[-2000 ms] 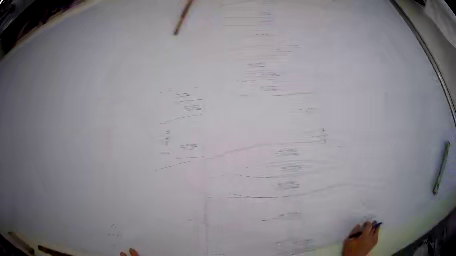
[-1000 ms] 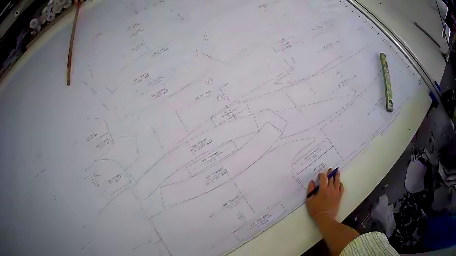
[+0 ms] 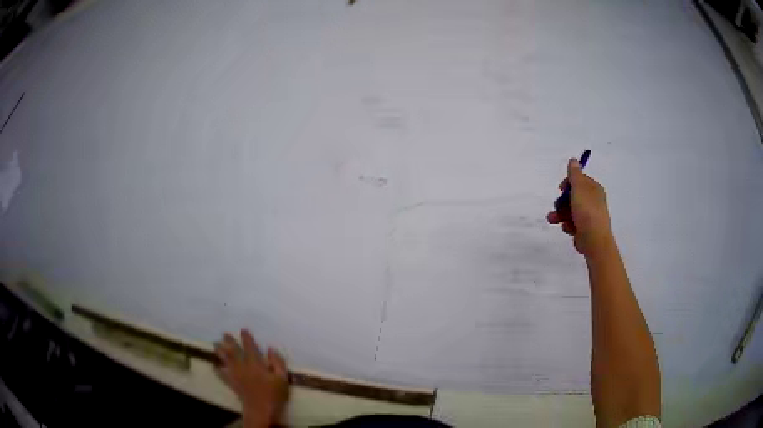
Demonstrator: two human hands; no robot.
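The marker paper [image 3: 276, 184] covers most of the table, its printed lines blurred. My right hand [image 3: 586, 205] is over the right part of the paper with a dark blue pen [image 3: 584, 159] held in its fingers, the pen pointing up and away. I cannot tell if the hand touches the paper. My left hand [image 3: 255, 372] lies with fingers spread on a long dark brown flat bar [image 3: 360, 389] along the near table edge, and hides part of it. I cannot see it grip anything.
A yellowish bar [image 3: 138, 344] lies beside the brown bar at the near left, with another bar [image 3: 39, 298] further left. A greenish bar [image 3: 747, 330] lies at the far right. A metal rail [image 3: 736, 71] runs along the upper right. The table's near edge [image 3: 494, 407] is pale.
The camera view has swung left and blurred. My right hand has lifted or moved forward over the paper with the pen. My left hand and the brown bar are now in view at the near edge.
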